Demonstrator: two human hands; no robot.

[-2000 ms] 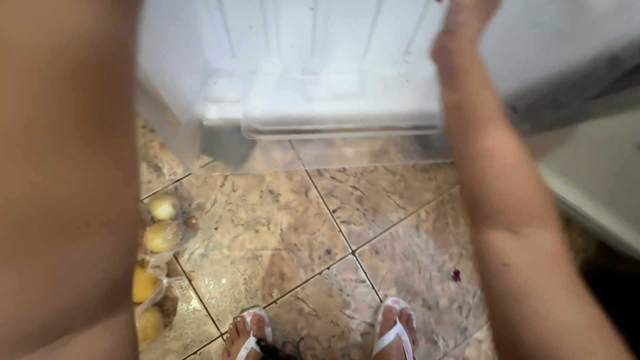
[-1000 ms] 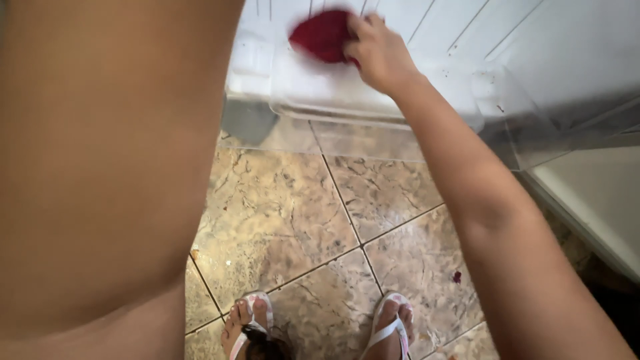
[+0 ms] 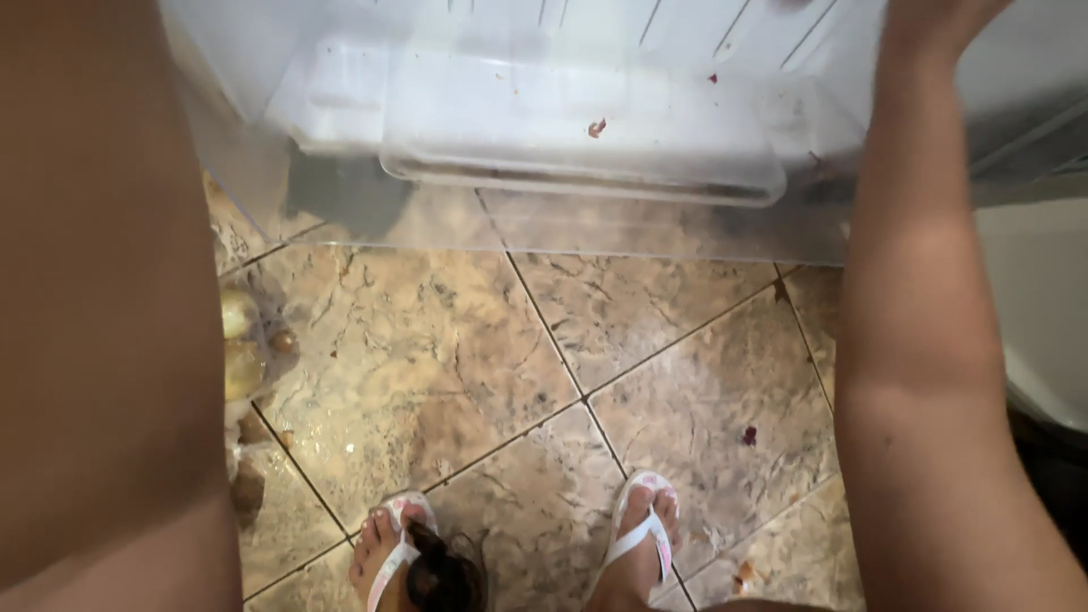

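A clear plastic refrigerator drawer is pulled out over the floor, its ribbed white inside in view. Bits of reddish-brown peel and a small red scrap lie in it. My left arm fills the left side of the view, its hand beyond the top edge. The right arm reaches up over the drawer's right side; only the wrist and the base of my right hand show at the top edge, so its fingers and anything in them are hidden. A blurred fingertip-like patch appears at the top, whose it is I cannot tell.
Yellowish round produce, seemingly bagged, sits on the tiled floor at the left. A dark red scrap and brownish peel lie on the tiles. My feet in white flip-flops stand below the drawer. A pale curved surface is at the right.
My right hand, holding a dark red item over the drawer one second ago, has moved up and right, mostly out of view. That item is no longer visible. The left arm has shifted left.
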